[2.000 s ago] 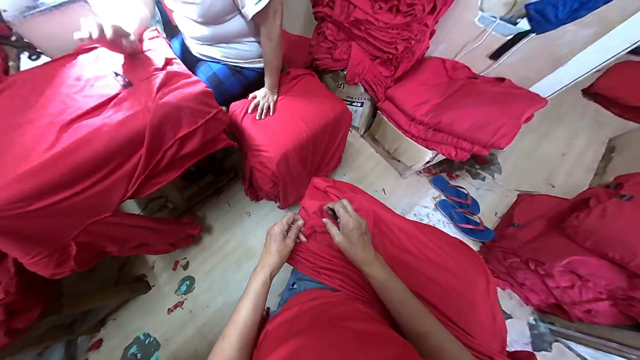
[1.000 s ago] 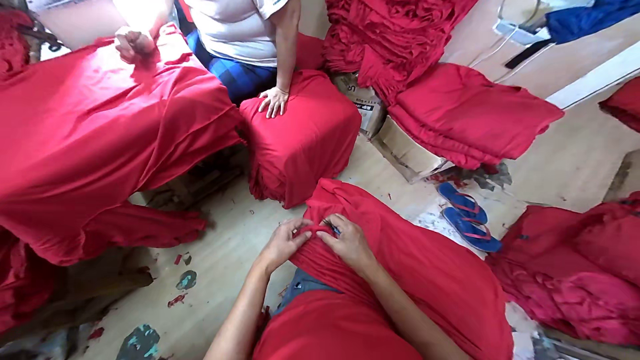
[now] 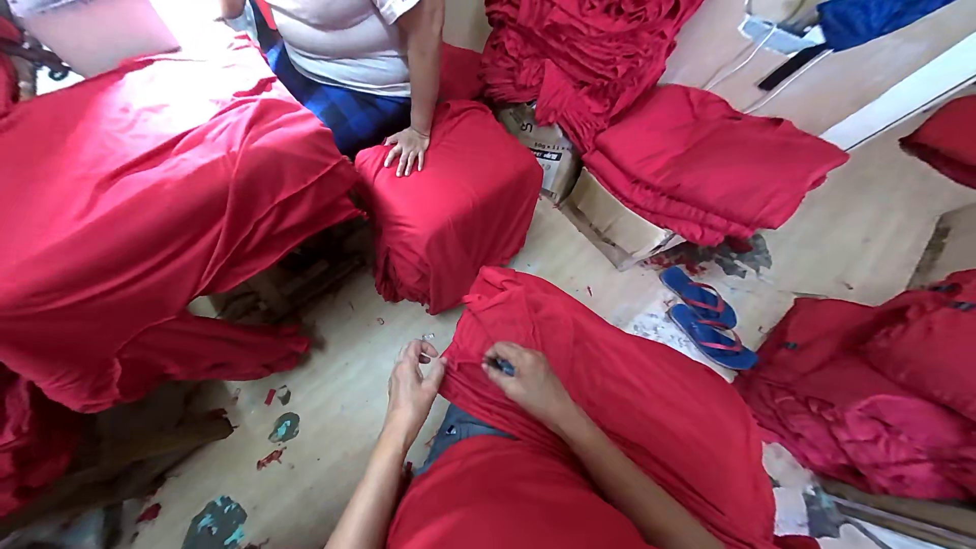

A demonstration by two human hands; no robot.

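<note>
Red cloth lies over my lap and stretches away to the right. At its left edge my left hand has thumb and forefinger close to the fabric, and the thumb tip seems to touch the edge. My right hand is curled just above the cloth, shut on a small dark tool whose kind I cannot make out. A gap of bare fabric lies between the two hands. The palm side of my right hand is hidden.
A co-worker's hand rests on a red-cloth-covered stack ahead. Red fabric drapes over a table at left. Beyond my lap are a cardboard box, folded red cloth, blue flip-flops and a red garment pile.
My hands, close together at the cloth a second ago, are now farther apart. The co-worker's other hand, seen earlier over the draped table, has moved back toward the top edge.
</note>
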